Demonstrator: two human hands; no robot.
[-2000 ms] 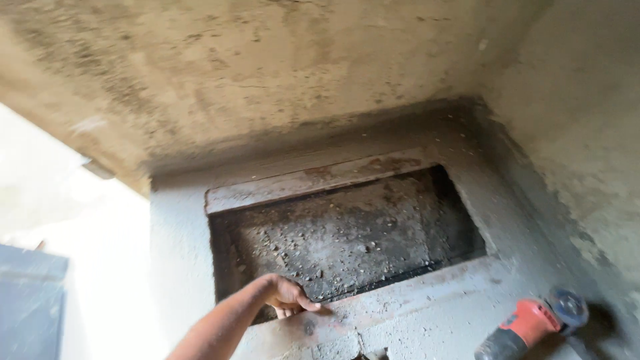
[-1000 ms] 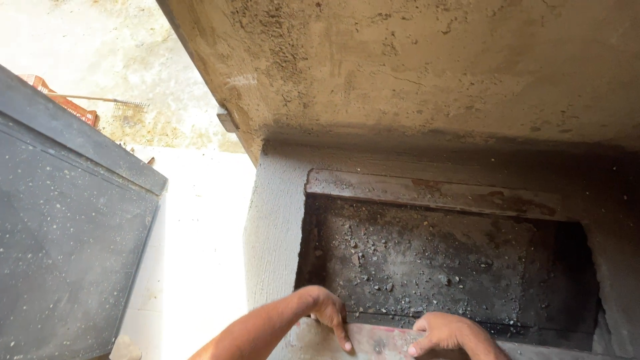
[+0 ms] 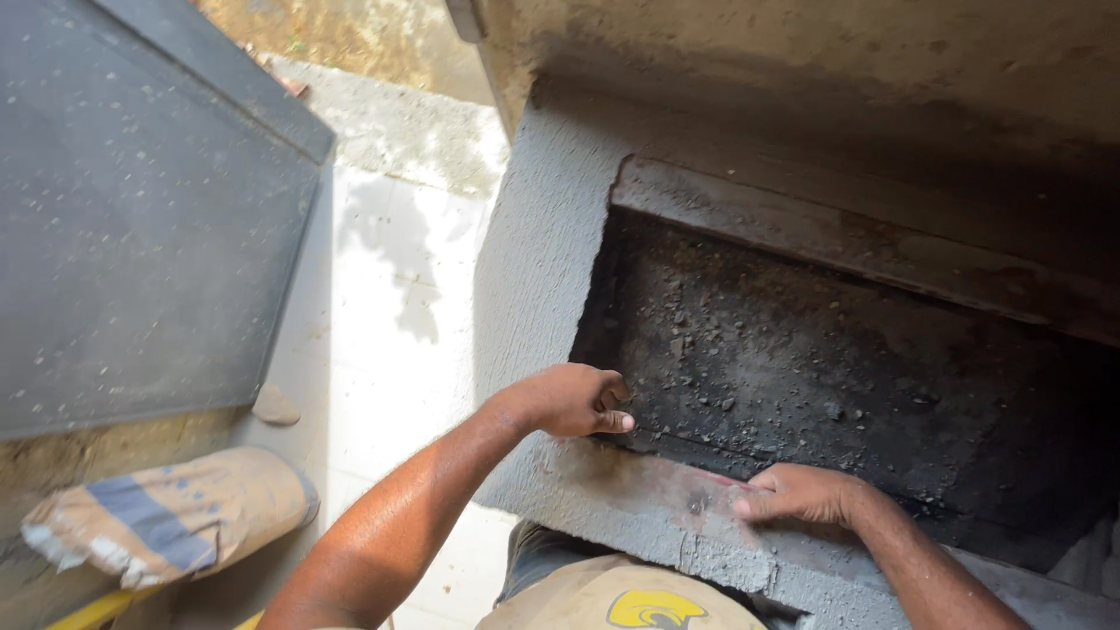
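Observation:
My left hand (image 3: pixel 588 401) hangs at the near left corner of a rectangular recess in a cement-coated slab, its fingers curled; whether something small is between them I cannot tell. The near rim (image 3: pixel 665 490) of the recess is under my right hand (image 3: pixel 801 494), which grips that edge with the thumb on top and the fingers over the inner side. Dark and sooty, the recess floor (image 3: pixel 770 376) carries scattered grey rubble and dust. A flat strip (image 3: pixel 787 223) with reddish stains runs along the far rim.
A grey speckled panel (image 3: pixel 157 210) stands at the left. Below it lies a torn paper sack (image 3: pixel 192 516) with a blue band, near a yellow bar (image 3: pixel 101 610). Sunlit pale tiles (image 3: pixel 394 350) lie between panel and slab. A stained wall (image 3: pixel 840 61) rises behind the recess.
My right hand has come into view and onto the near rim. Since one second ago, my left hand has left the rim beside it for the near left corner. The view has swung left and down.

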